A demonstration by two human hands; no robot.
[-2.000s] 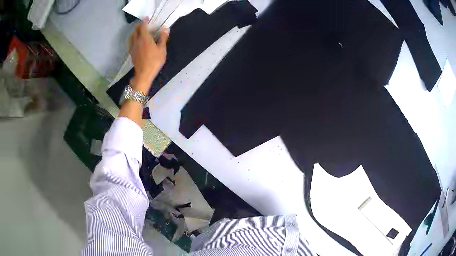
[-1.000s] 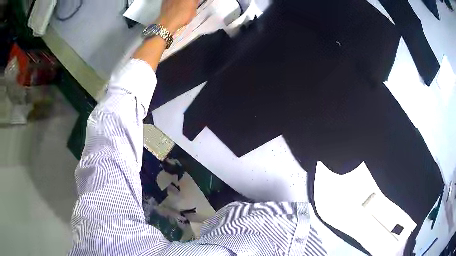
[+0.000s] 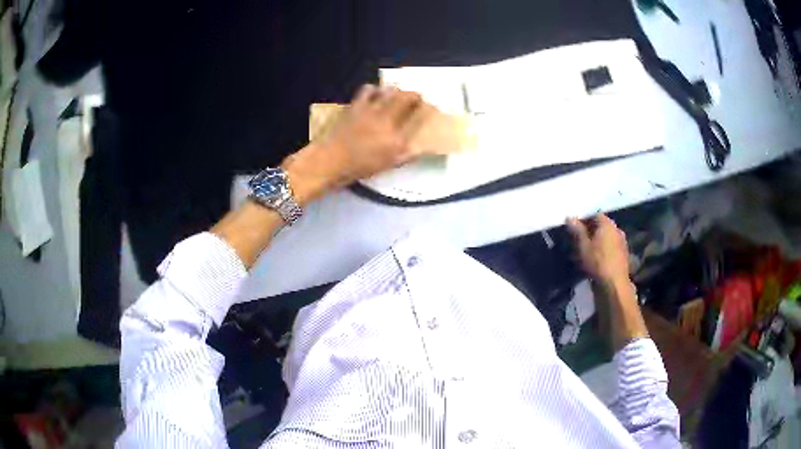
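Note:
A white paper pattern [image 3: 544, 114] with a small black rectangle lies on a dark cloth panel [image 3: 228, 53] on the table. My left hand [image 3: 378, 131], with a watch at the wrist, is over the pattern's left end. It holds a flat tan piece [image 3: 450, 136], which looks like a wooden block and sticks out on both sides of the hand. My right hand [image 3: 602, 250] is low at the table's front edge, its fingers partly curled and blurred. I cannot tell whether it holds anything.
Dark looped handles, apparently shears [image 3: 716, 145], lie at the right of the table [image 3: 518, 210]. Dark strips and a white card piece [image 3: 31, 210] are at the left. Scraps [image 3: 575, 311] lie below the table edge, with coloured supplies [image 3: 738, 302] at lower right.
The view has swung right towards the white pattern. My left hand has left the papers at the upper left and now holds the tan piece. My right hand has come into view.

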